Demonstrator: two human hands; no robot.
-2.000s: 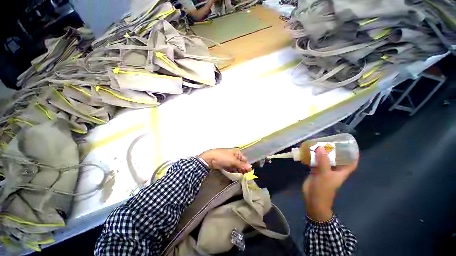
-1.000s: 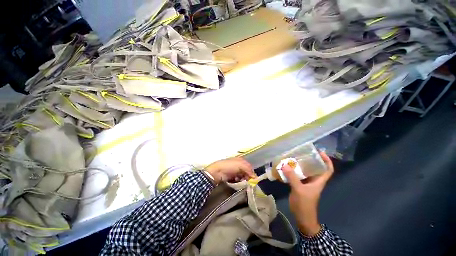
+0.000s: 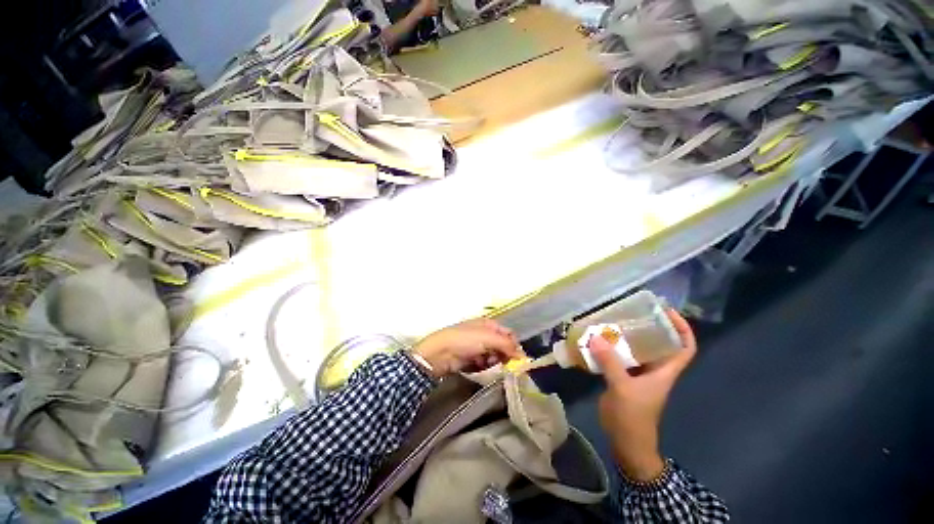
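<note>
A beige handbag [image 3: 461,461] lies in front of me at the table's edge, its long dark zipper running along the opening. My left hand [image 3: 471,348] pinches the bag's top corner beside a yellow tape tuft [image 3: 518,364]. My right hand [image 3: 637,394] holds the clear glue bottle [image 3: 627,336] tilted, its nozzle pointing left at the yellow tuft. The nozzle tip is at or very near the tuft; contact cannot be told. A shiny silvery piece [image 3: 496,504] hangs on the bag's front.
Beige bags with yellow edges are heaped on the left [image 3: 297,174] and far right [image 3: 717,92] of the white table [image 3: 461,246]. A green and brown board [image 3: 502,61] lies at the far side. A person's arm [image 3: 410,23] shows behind it. A pale metal frame [image 3: 871,189] stands at right.
The bottle has moved left from two seconds ago, bringing its nozzle to the yellow tuft. Over the last second it has shifted slightly right. My left hand stays at the bag corner.
</note>
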